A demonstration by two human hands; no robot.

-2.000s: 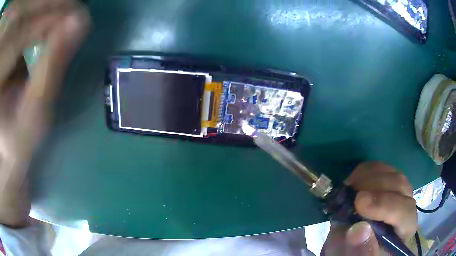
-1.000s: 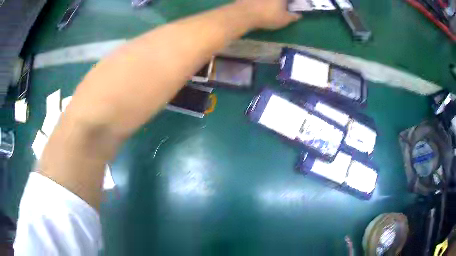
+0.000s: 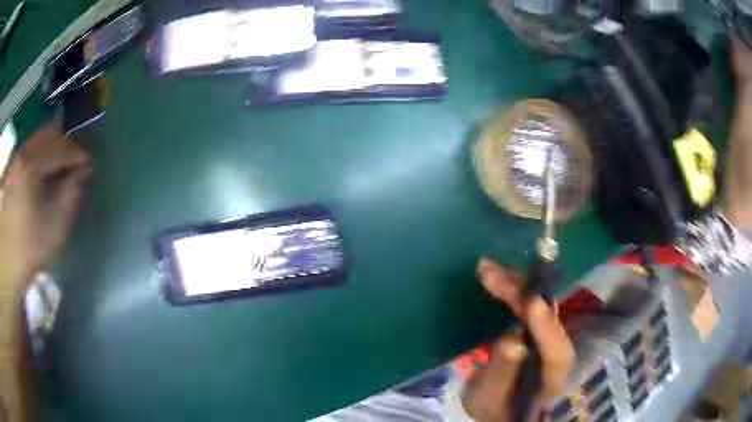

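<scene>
My right hand (image 3: pixel 524 354) holds the soldering iron (image 3: pixel 548 247) like a pen at the lower right. The iron's tip is over the silvery middle of a round cream-yellow ring (image 3: pixel 497 157). My left hand (image 3: pixel 49 185) is blurred at the left edge, fingers curled; whether it holds anything cannot be told. A dark phone housing (image 3: pixel 342 247) lies alone on the green mat (image 3: pixel 396 330), its white part on the left and its silvery board on the right. The picture is blurred by motion.
Several other units (image 3: pixel 239 41) lie together at the top. Dark screens (image 3: pixel 86 103) lie at the upper left. A black item with a yellow part (image 3: pixel 695 167) is at the right. A tray with rows of dark pieces (image 3: pixel 647 350) is lower right. Part of another person's arm (image 3: pixel 740 140) shows at the right edge.
The view has swung right and down. My left arm has drawn back from the top to the left edge. My right hand and the iron are back in view, tip now at the ring.
</scene>
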